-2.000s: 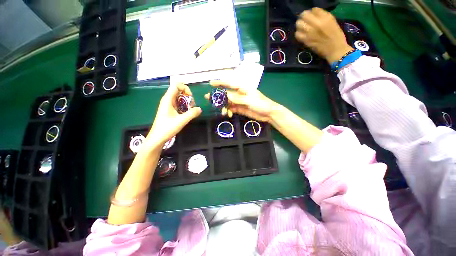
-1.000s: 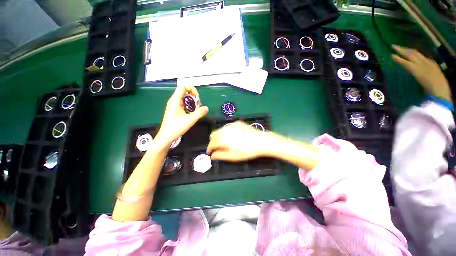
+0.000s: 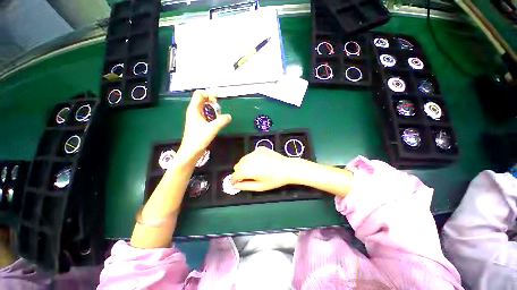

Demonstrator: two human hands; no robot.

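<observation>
My left hand [image 3: 201,126] holds a dark reddish watch head [image 3: 211,111] in its fingertips above the green mat. A purple-blue watch head [image 3: 263,123] lies on the mat behind the near black compartment tray [image 3: 227,145]. My right hand [image 3: 262,170] is over the tray, its fingertips at a pale watch head [image 3: 228,184] in the front row; whether they grip it is hidden. Other heads sit in the tray's left pockets, and two ringed dark ones, one with a yellow line [image 3: 294,148], in its back right pockets.
A clipboard with a record sheet [image 3: 198,51] and pen [image 3: 252,54] lies at the back, a loose paper slip [image 3: 292,90] beside it. Black trays with heads stand left [image 3: 42,187] and right [image 3: 391,127]. Another person's sleeve [image 3: 482,221] is at the right.
My right hand let go of the purple-blue head onto the mat and moved to the tray's front row. My left hand kept its head. The other person's hand left the right trays and is out of view.
</observation>
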